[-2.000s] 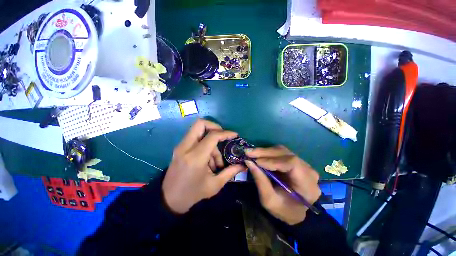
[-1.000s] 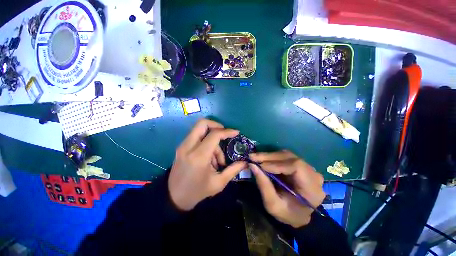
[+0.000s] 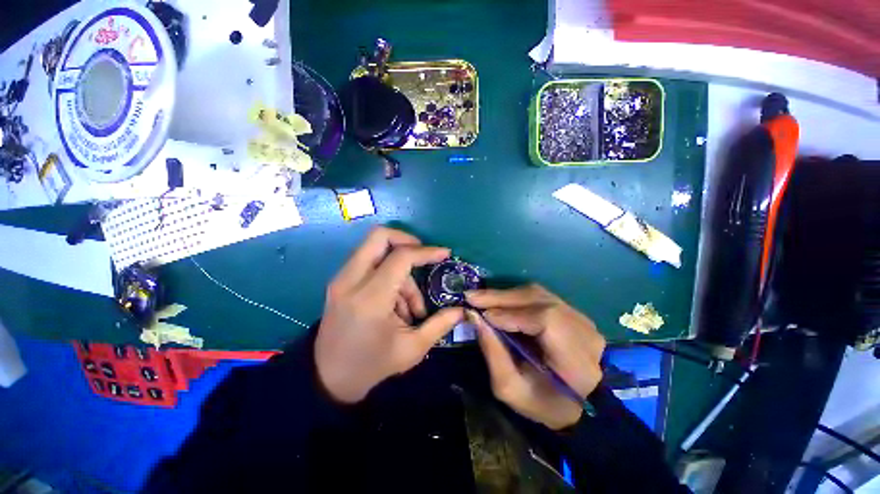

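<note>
My left hand (image 3: 374, 323) holds a round dark watch case (image 3: 451, 282) between thumb and fingers, its open face with a lighter centre turned up. My right hand (image 3: 542, 349) grips slim purple-blue tweezers (image 3: 536, 361) like a pen. Their tip is at the lower right rim of the case, partly hidden by my fingertips. I cannot tell whether the tip holds a part. The case is just above the mat's near edge.
On the green mat (image 3: 502, 217) are a silver-white pouch cell (image 3: 356, 204), a gold parts tin (image 3: 463, 106), a dark round container (image 3: 379, 114), a two-section tray (image 3: 598, 123) and a white strip (image 3: 618, 224). A solder spool (image 3: 111, 92) is left, a black-and-orange tool (image 3: 757, 227) right.
The view has shifted slightly, moving the bench things left. The tweezers stay at the case's lower right rim, with their rear end angled a little more steeply. Both hands keep their holds.
</note>
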